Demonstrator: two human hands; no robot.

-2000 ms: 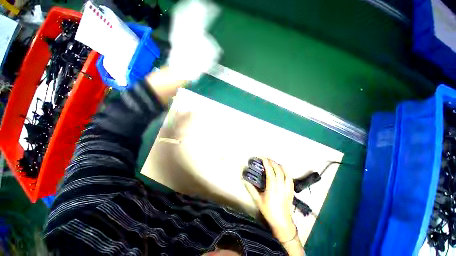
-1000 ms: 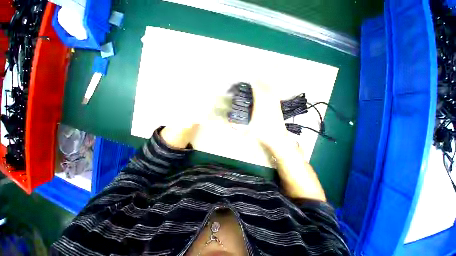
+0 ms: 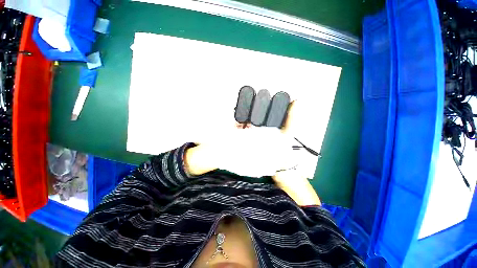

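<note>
Three black power adapters (image 3: 261, 107) stand side by side, fanned a little, above the white work sheet (image 3: 178, 78). My left hand (image 3: 238, 152), in a white glove that blends into the sheet, is at their lower edge. My right hand (image 3: 291, 118) is around their right side, partly hidden behind the glove, and holds them. Whether the left fingers also grip them is washed out by glare. A thin black cord end (image 3: 307, 147) shows to the right of the hands.
A red bin (image 3: 34, 120) of adapters stands at left, with a small blue bin (image 3: 78, 31), pale-blue pieces (image 3: 94, 60) and a blue-handled blade (image 3: 81, 99). A lower bin (image 3: 68, 170) holds greyish plastic. Tall blue bins (image 3: 413, 104) stand at right. A metal rail (image 3: 261, 21) runs behind.
My left hand came down from the upper left to the adapters. The adapters now show as three spread faces. The bundled cords at right are now mostly hidden.
</note>
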